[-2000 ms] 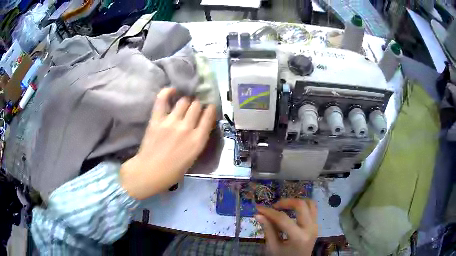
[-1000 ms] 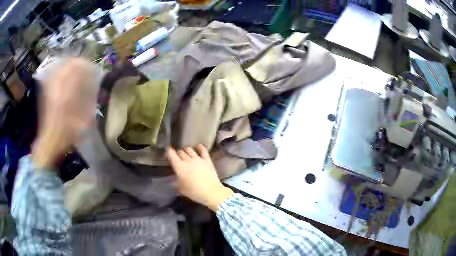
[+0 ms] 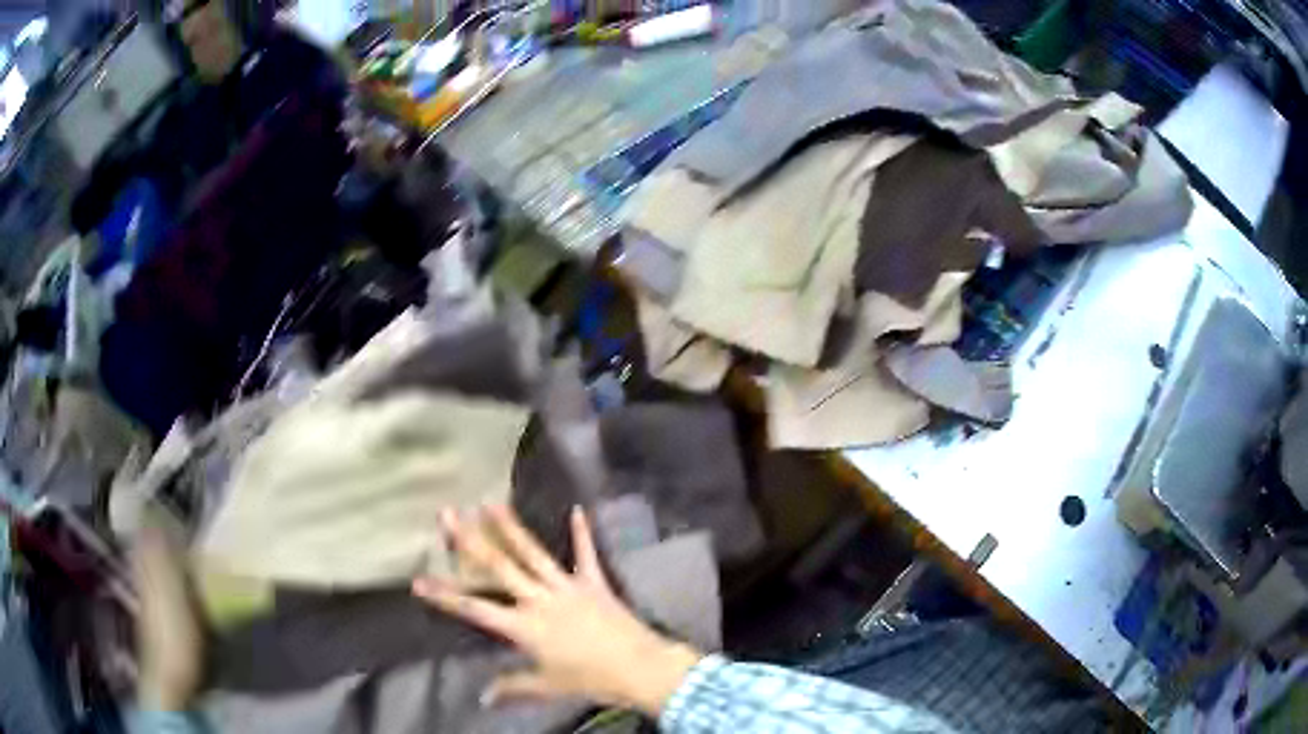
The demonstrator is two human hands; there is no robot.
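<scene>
A heap of taupe and beige garment cloth (image 3: 373, 488) lies at the lower left, beside the table, blurred by motion. My right hand (image 3: 552, 617) lies on it from above with fingers spread. My left hand (image 3: 169, 617) is at the heap's left side, blurred and partly cut off; its fingers cannot be made out. A second heap of taupe and beige garment cloth (image 3: 775, 258) lies on the table's left part, apart from my hands.
The white machine table (image 3: 1004, 502) has its edge running diagonally at the right. The overlock machine's plate (image 3: 1219, 430) is at the far right. A person in dark clothes (image 3: 244, 215) is at the upper left. Cluttered items lie at the top.
The view has swung left, away from the machine. The cloth under my hands is now apart from the table heap, at the lower left. My left hand has come down; my right hand's fingers have spread.
</scene>
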